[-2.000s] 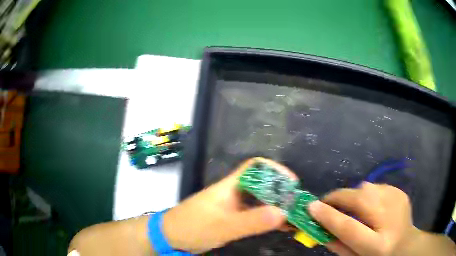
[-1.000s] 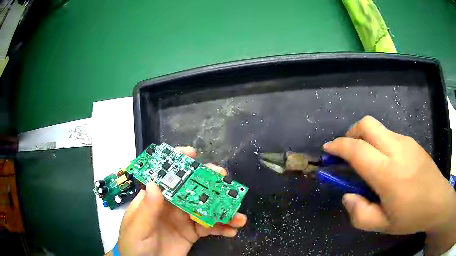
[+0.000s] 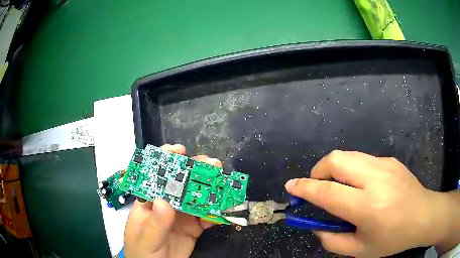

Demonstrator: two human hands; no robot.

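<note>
My left hand [image 3: 164,221] holds a green circuit board [image 3: 202,184] with its solder side up, over the left part of the tray. A grey square part and black chips show on that face. A strip of yellow shows under its lower edge. My right hand [image 3: 373,201] holds diagonal cutters [image 3: 261,212] by their blue handles. The jaws are parted and lie at the board's lower right edge; whether they touch a lead I cannot tell.
The black tray [image 3: 292,50] holds scattered bright specks. A second circuit board [image 3: 115,191] lies on the white sheet [image 3: 113,121] at left, partly hidden by the held board. A yellow-green object [image 3: 378,20] lies on the green mat [image 3: 202,35] behind the tray.
Two seconds ago both hands were on the board and the cutters lay in the tray. My right hand then took the cutters and has now brought their jaws left to the board's edge.
</note>
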